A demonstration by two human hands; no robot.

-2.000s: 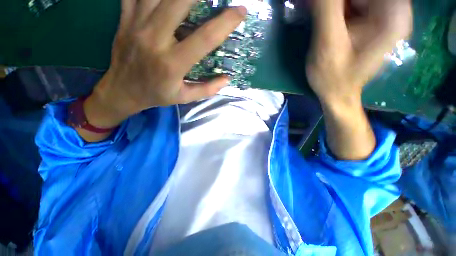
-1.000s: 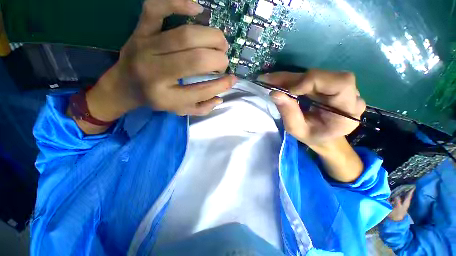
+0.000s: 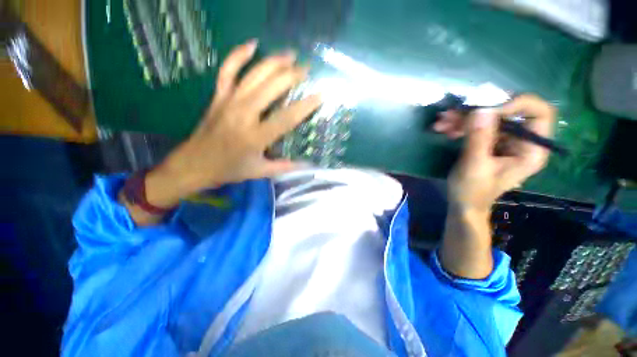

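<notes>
A green circuit board panel (image 3: 325, 139) with rows of small parts lies on the green mat near the bench's front edge. My left hand (image 3: 244, 122) is spread over its left side, fingers apart; whether the fingers touch the panel is unclear. My right hand (image 3: 499, 143) is off to the right of the panel, above the mat, and holds a thin dark pointed tool (image 3: 531, 134), blurred, pointing left. The tool's tip is hard to make out against the glare.
More board panels (image 3: 171, 42) lie at the back left. An orange-brown sheet (image 3: 49, 70) is at the left end. A grey rounded object (image 3: 618, 80) stands at the right end, near green scraps (image 3: 576, 153). More boards (image 3: 594, 268) lie at lower right beside a blue sleeve (image 3: 621, 293).
My right hand has moved right and away from the panel with the tool. My left hand has opened and spread; the blue-tipped item beside it is no longer seen. The view shows more bench.
</notes>
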